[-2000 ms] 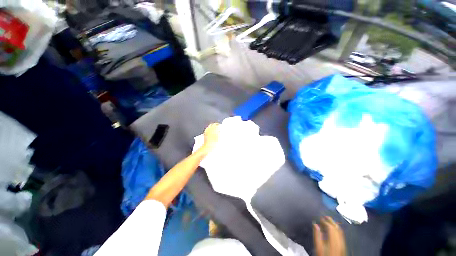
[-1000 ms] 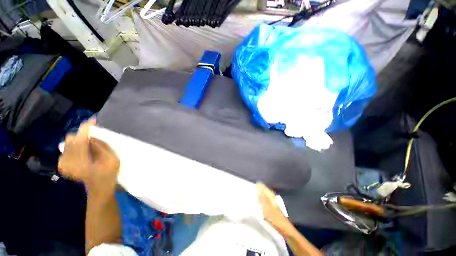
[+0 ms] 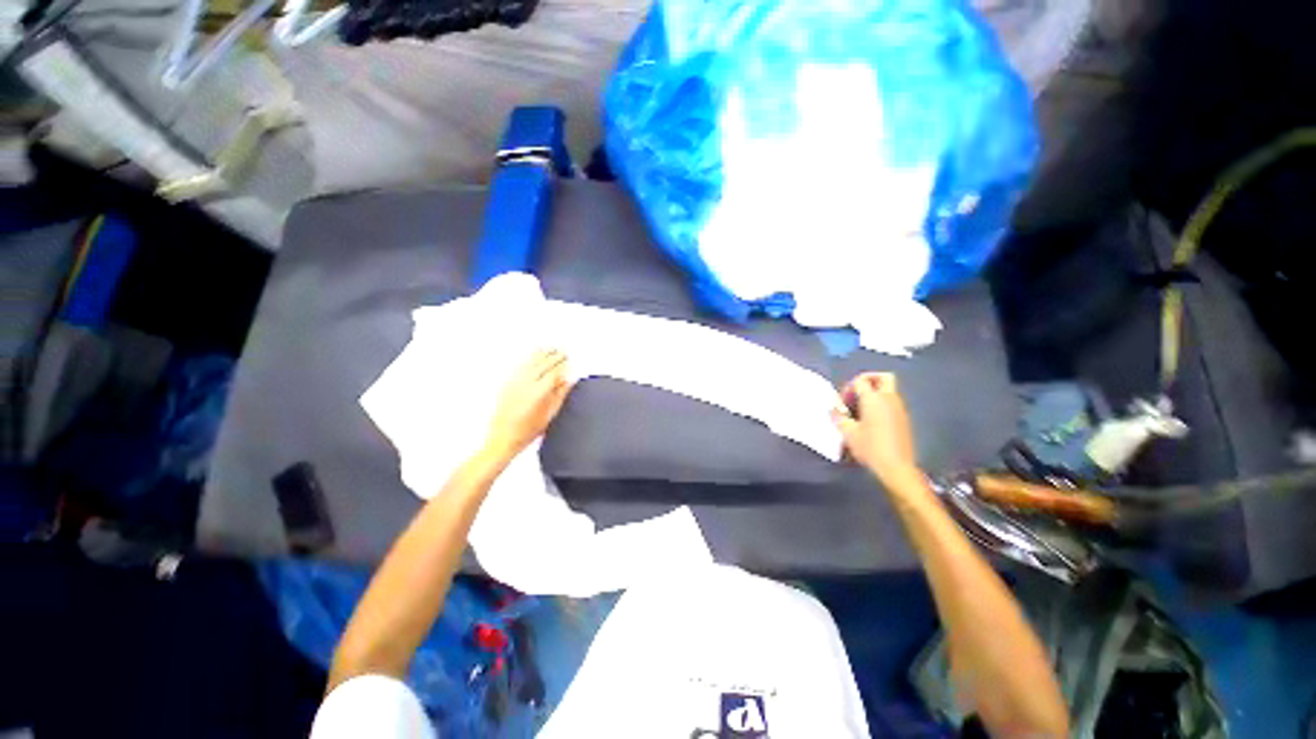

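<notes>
A white garment (image 3: 465, 397) lies on the grey padded ironing table (image 3: 693, 498), its cloth overexposed. A long narrow part curves to the right across the board. My left hand (image 3: 531, 397) lies on the garment near its middle, fingers on the cloth; whether it grips is unclear. My right hand (image 3: 875, 419) pinches the end of the narrow part at the right. Another piece of the garment hangs toward the near edge. The steam iron (image 3: 1032, 505) with its brown handle rests at the table's right edge, near my right forearm, untouched.
A blue plastic bag (image 3: 657, 137) with a crumpled white garment pile (image 3: 816, 202) stands at the far edge. A long blue box (image 3: 514, 217) lies left of it. A mobile phone (image 3: 302, 507) lies at the near left corner. A yellow hose (image 3: 1172, 325) curves above the iron. Hangers (image 3: 231, 36) show upper left.
The garment has moved from a stretched strip at the near edge onto the board. My left hand moved right and onto the cloth. My right hand moved farther over the board. The view has shifted.
</notes>
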